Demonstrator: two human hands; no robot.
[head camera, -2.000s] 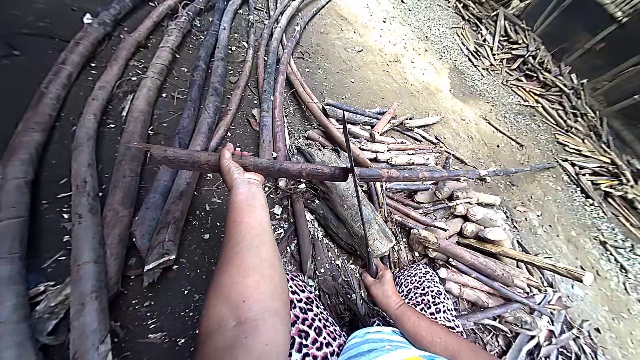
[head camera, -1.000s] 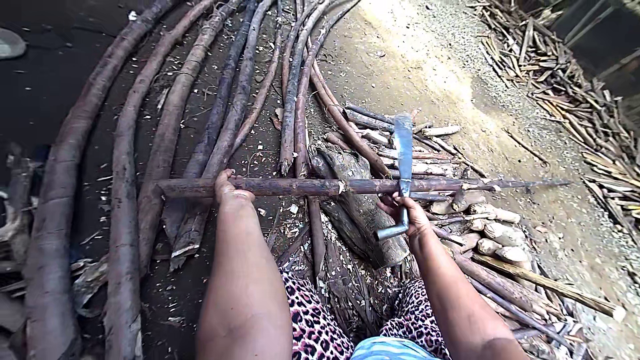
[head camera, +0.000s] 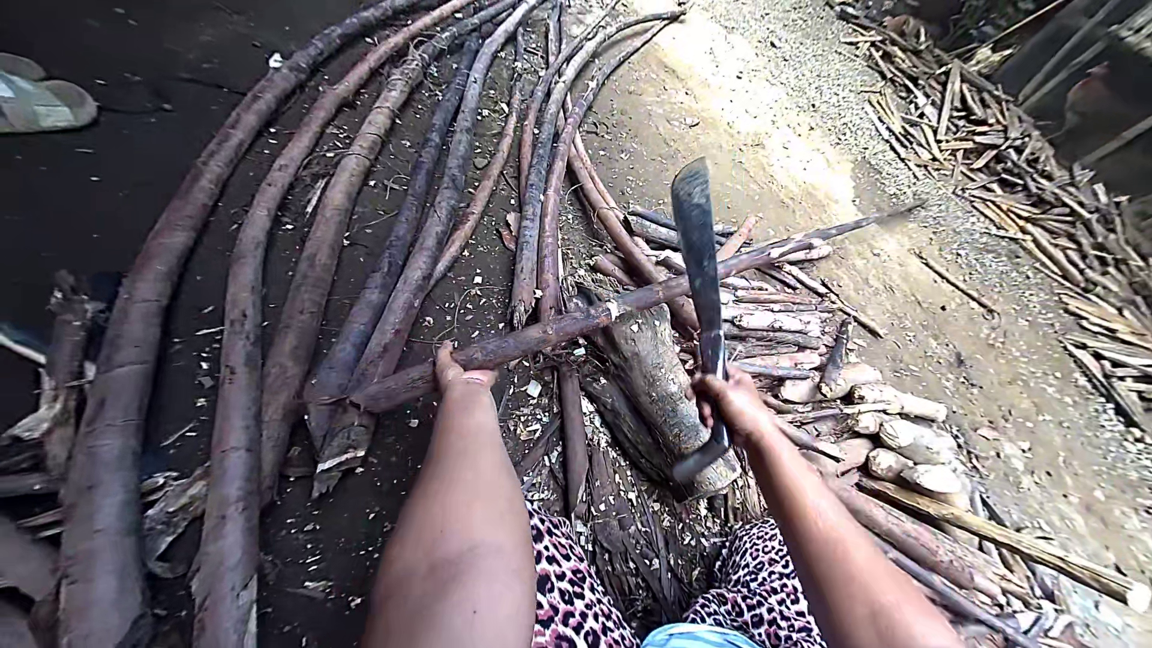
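Observation:
My left hand (head camera: 463, 367) grips a long brown wooden pole (head camera: 540, 337) near its thick lower-left end. The pole slants up to the right across a short log (head camera: 657, 387) on the ground between my knees. A pale nick shows on the pole above the log. My right hand (head camera: 733, 405) is closed on the handle of a machete (head camera: 697, 243). Its broad blade points up, in front of the pole from this view, and the handle's curved end hangs over the log. Whether blade and pole touch, I cannot tell.
Several long curved poles (head camera: 238, 315) lie at the left and ahead. Cut sticks (head camera: 783, 315) and short billets (head camera: 918, 441) are piled at the right, and split wood (head camera: 1035, 180) lies at the far right. A piece of footwear (head camera: 40, 99) shows at the upper left.
The pole, level before, now slants up to the right, its left end lower. The machete's blade, edge-on two seconds ago, shows its flat side. Its handle end has swung lower.

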